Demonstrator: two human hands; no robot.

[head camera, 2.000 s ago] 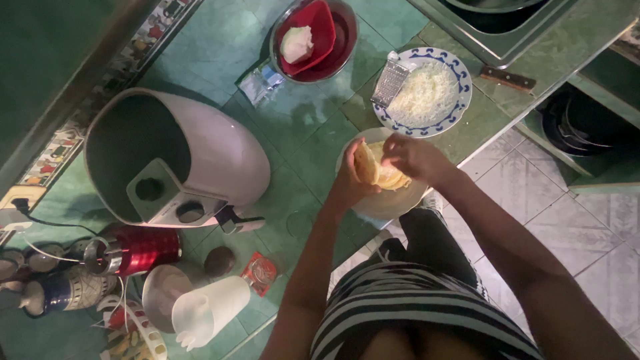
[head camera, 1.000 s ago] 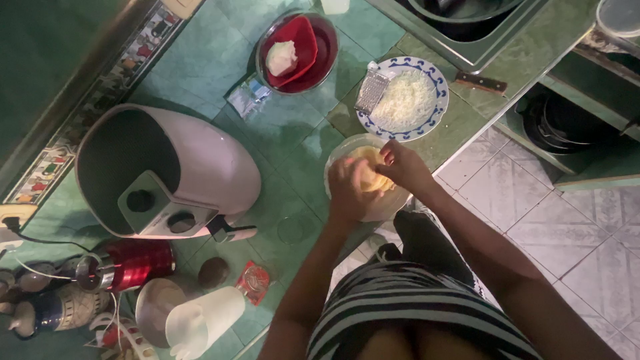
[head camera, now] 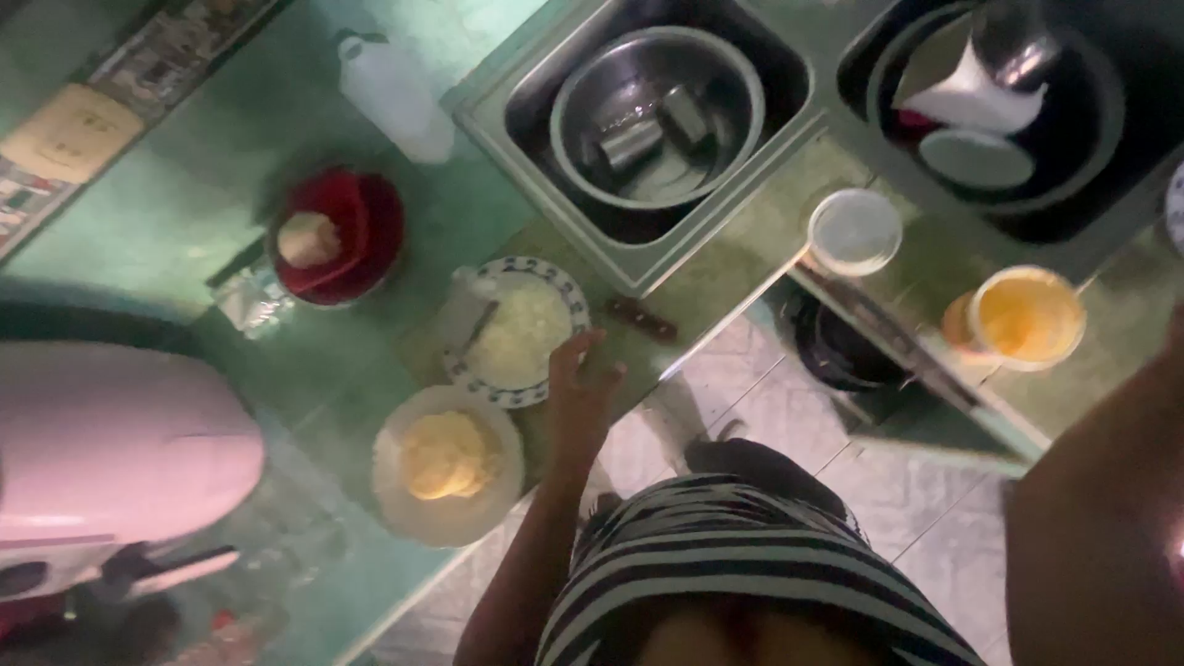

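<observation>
My left hand (head camera: 583, 393) hovers at the right edge of a blue-rimmed plate (head camera: 583, 310), fingers apart, holding nothing. On that plate lie a mound of white grated food (head camera: 523, 333), which looks like cheese, and a metal grater (head camera: 470, 314). Just below it, a pale round plate (head camera: 393, 509) holds a yellow, dough-like piece of food (head camera: 446, 458). My right arm (head camera: 1091, 490) reaches out at the right edge, and its hand is outside the picture. Nearest to that arm stands an open tub (head camera: 1027, 317) with something yellow-orange inside.
A brown-handled knife (head camera: 643, 317) lies beside the blue-rimmed plate. Metal sinks (head camera: 638, 268) hold a steel basin (head camera: 749, 139) and dishes. A white lid or tub (head camera: 856, 231) sits at the counter edge. Left are a red bowl (head camera: 388, 227), a packet (head camera: 252, 301) and a pale air fryer (head camera: 129, 435).
Both hands have let go of the yellow food, which now lies on the pale plate. My right arm has swung far to the right. The view has shifted toward the sinks.
</observation>
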